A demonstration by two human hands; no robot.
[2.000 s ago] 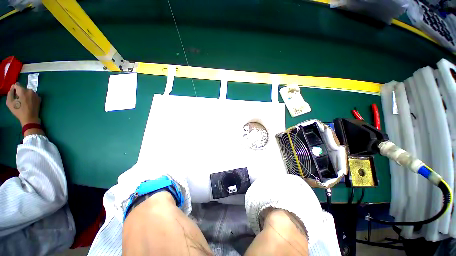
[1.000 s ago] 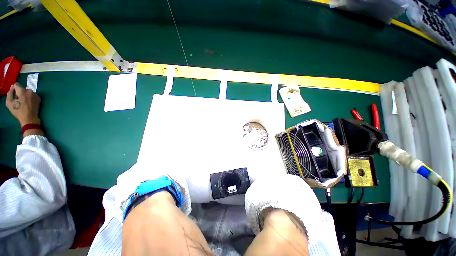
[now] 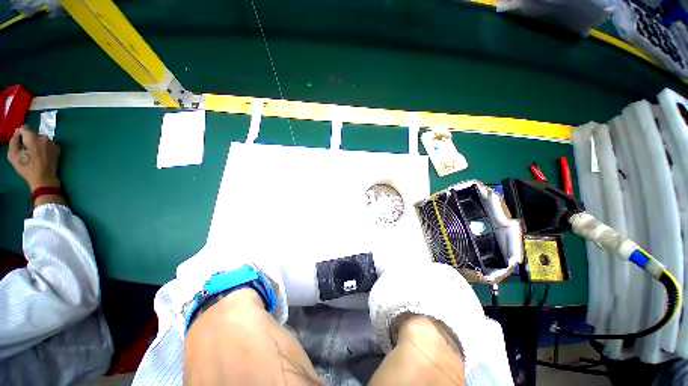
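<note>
A white work mat [image 3: 302, 196] is taped to the green bench in front of me. A small round dish [image 3: 385, 204] with tiny silvery bits sits on its right side. A black rectangular pad [image 3: 346, 277] with a dark round middle and a small white mark lies at the mat's near edge, between my sleeves. My left hand [image 3: 253, 343] shows only as wrist and bare skin below a blue wristband, cut off by the bottom edge. My right hand [image 3: 422, 354] is cut off likewise, below a white cuff. The fingers of both are out of the picture.
Right of the mat stand a small fan [image 3: 468, 230], a soldering iron [image 3: 603, 235] in its black stand, a yellow sponge tray [image 3: 545, 258], red-handled pliers [image 3: 566, 176] and white foam slabs [image 3: 641, 226]. At left are a paper slip [image 3: 181, 139] and another person's hand [image 3: 38, 157] by a red bin.
</note>
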